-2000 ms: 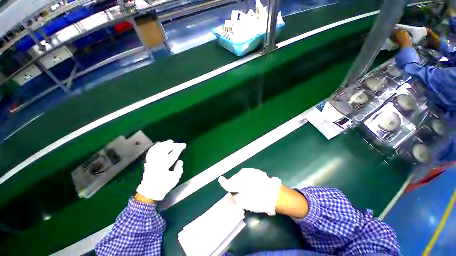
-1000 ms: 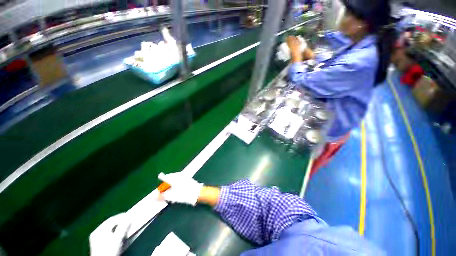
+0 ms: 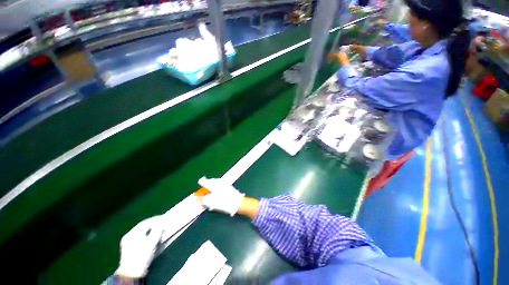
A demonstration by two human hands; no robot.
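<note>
My left hand (image 3: 140, 245), in a white glove, is at the lower left with its fingers on one end of a flat pale pack (image 3: 181, 221). My right hand (image 3: 223, 197), also gloved, is at the pack's other end. A small orange piece (image 3: 202, 191) shows at its thumb side. The pack lies over the pale belt edging, so its outline is hard to tell. A loose stack of white inserts (image 3: 200, 266) lies on the green surface below my hands, cut off by the bottom edge.
Clear trays with round parts (image 3: 349, 131) lie ahead at right, with a printed card (image 3: 289, 139) beside them. A worker in blue (image 3: 410, 83) is at right. A light-blue bin (image 3: 195, 73) with white pieces is across the belt. A metal post (image 3: 315, 55) rises near the belt.
The view has swung right. The grey pack that lay on the belt at left is gone from there, and a pale pack is between my hands. My right hand has left the insert stack. Orange now shows.
</note>
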